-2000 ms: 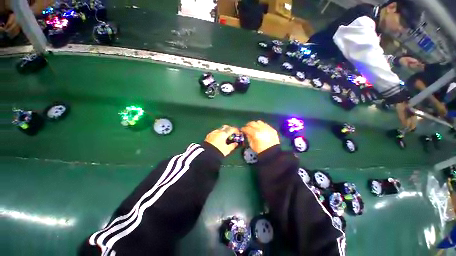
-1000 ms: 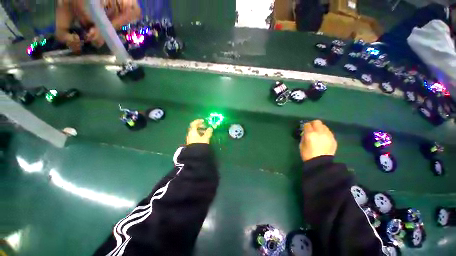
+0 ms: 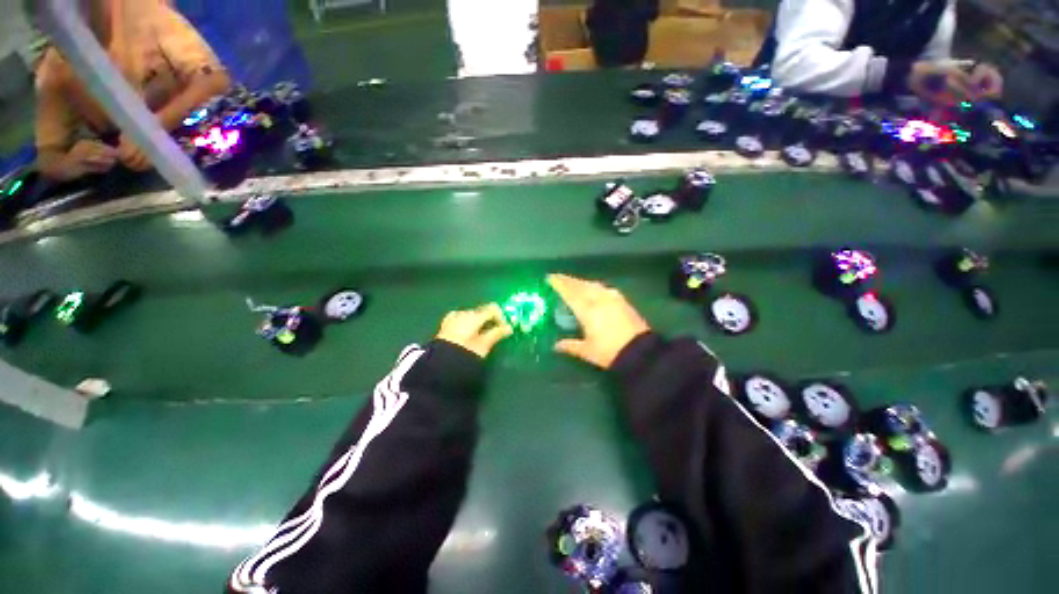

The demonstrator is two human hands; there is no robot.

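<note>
A wheeled toy unit glowing green (image 3: 525, 310) lies on the green belt in front of me, between my hands. My left hand (image 3: 474, 331) grips its left edge with bent fingers. My right hand (image 3: 600, 321) is at its right side, thumb and fingers apart around the unit's wheel, which is partly hidden. The glare hides the unit's details and the exact finger contact.
Single units lie on the belt at left (image 3: 285, 327) and right (image 3: 701, 273), one glowing pink (image 3: 854, 267). More sit by my right forearm (image 3: 869, 458) and below it (image 3: 586, 543). Beyond the pale rail (image 3: 465, 171) are piled units (image 3: 801, 130) and other people's hands.
My right hand has left a unit on the right, now lying on the belt, and moved left to the green-lit unit. My left hand has closed on that unit. The view has shifted.
</note>
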